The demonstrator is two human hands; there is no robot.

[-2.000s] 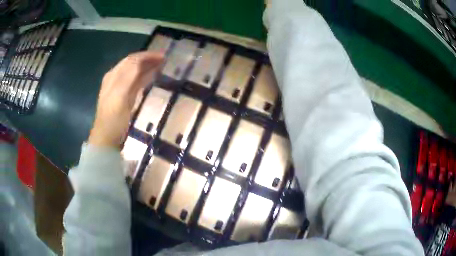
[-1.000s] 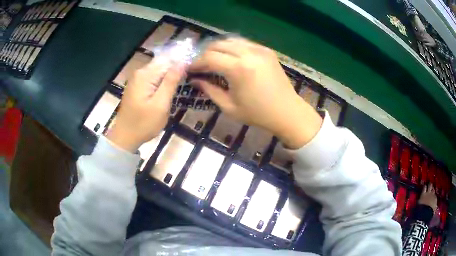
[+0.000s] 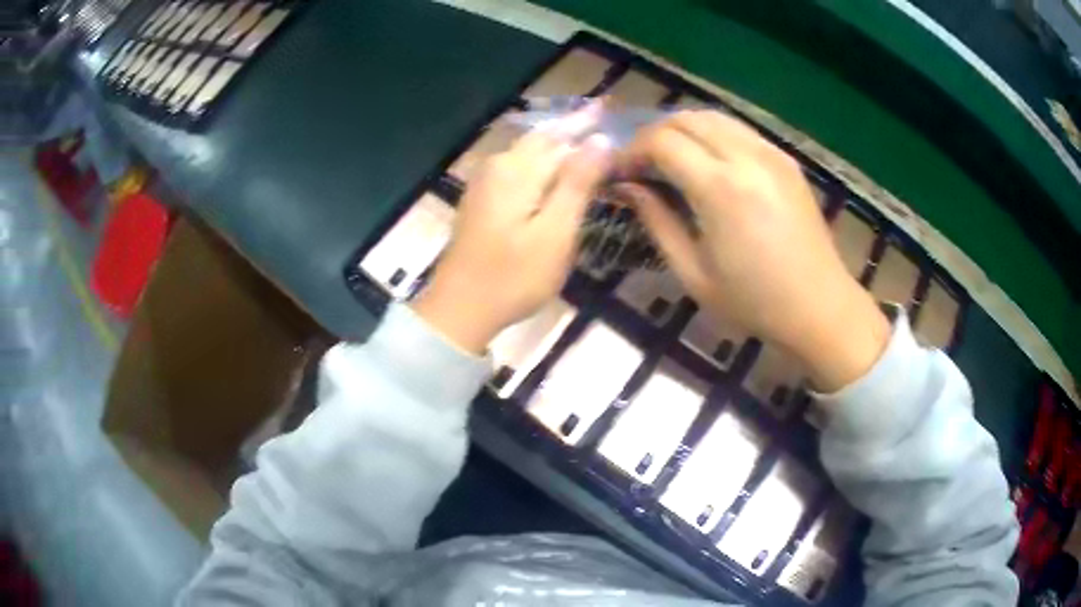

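A black blister tray [image 3: 539, 441] holds rows of gold panels [image 3: 589, 377], each with a small black oval near one corner. Some panels glare white. Above the tray's upper left part, my left hand [image 3: 522, 219] grips a clear carrier sheet [image 3: 616, 225] with rows of small black pieces. My right hand [image 3: 741, 225] is at the sheet's right side, fingers bent close to the left fingertips. The fingertips are blurred, so whether the right hand holds a piece cannot be told. The hands hide the panels under them.
Another tray of gold panels [image 3: 196, 59] lies at the bench's far left. Red panels [image 3: 1049, 445] are at the right edge. A cardboard box [image 3: 208, 356] and a red stool [image 3: 130, 251] stand on the floor at left. A green belt [image 3: 877, 107] runs behind a pale rail.
My hands came together over the tray with the clear sheet between them. In the last second the view turned left, so tray and hands appear further right and more of the box shows.
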